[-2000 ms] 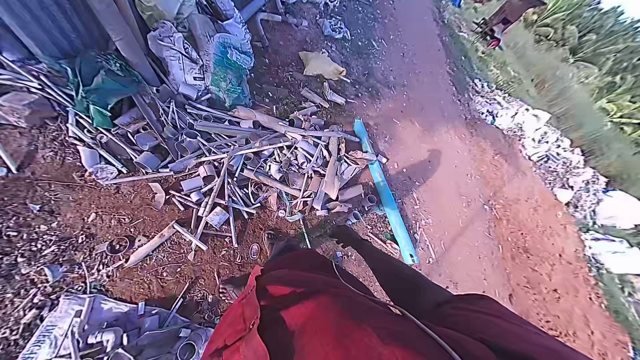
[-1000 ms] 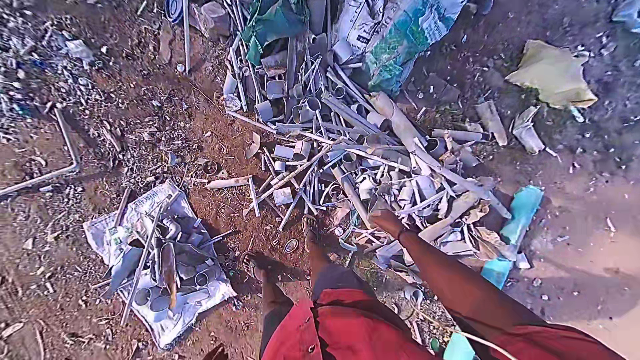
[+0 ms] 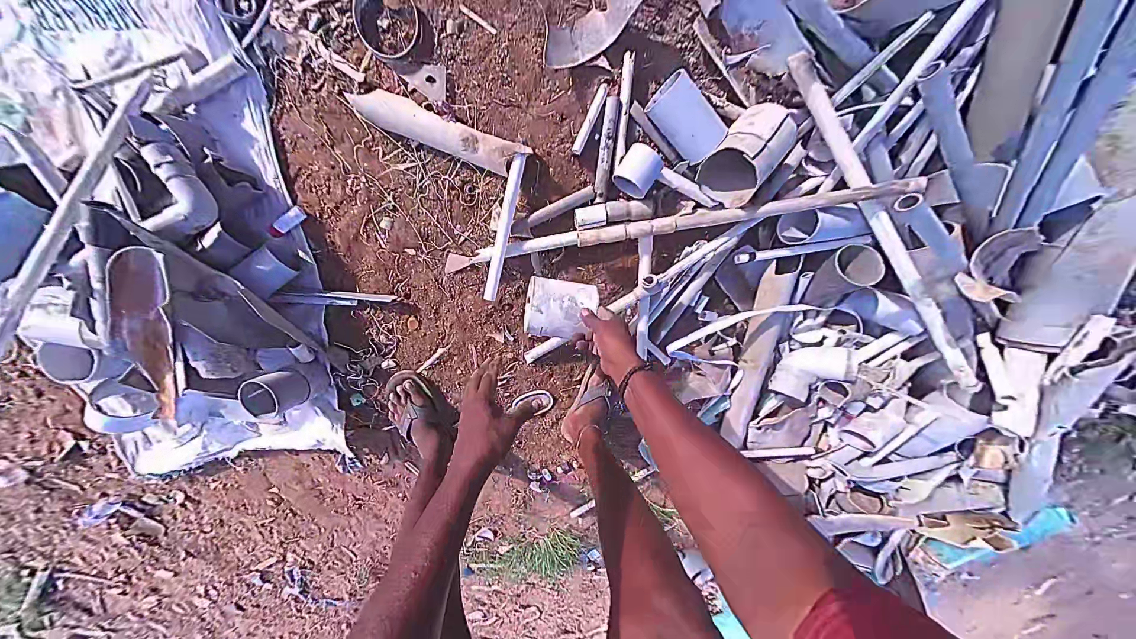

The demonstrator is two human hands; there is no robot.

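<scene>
Between my feet and the pile of plastic pipe scraps [image 3: 852, 346], my right hand [image 3: 608, 342] grips a short, wide piece of whitish plastic pipe [image 3: 557, 306] by its right end. A dark band circles that wrist. My left hand [image 3: 486, 417] is empty, its fingers apart, above the soil near my left sandal. A small pale ring [image 3: 532, 405] lies just right of its fingers. Left of my hands, a white woven sack [image 3: 231, 448] lies spread on the ground, with pipe elbows [image 3: 186, 200] and cut pipe pieces [image 3: 273, 393] on it.
A long thin pipe [image 3: 710, 220] lies across the near side of the pile, beyond my right hand. A split pipe length [image 3: 435, 133] rests on the reddish soil between sack and pile. My sandalled feet [image 3: 422, 413] stand just below the pile. A turquoise piece [image 3: 1047, 525] shows at lower right.
The view has turned and come closer to the ground. My right hand, at the pile one second ago, now grips the whitish pipe piece. My left hand has come into view.
</scene>
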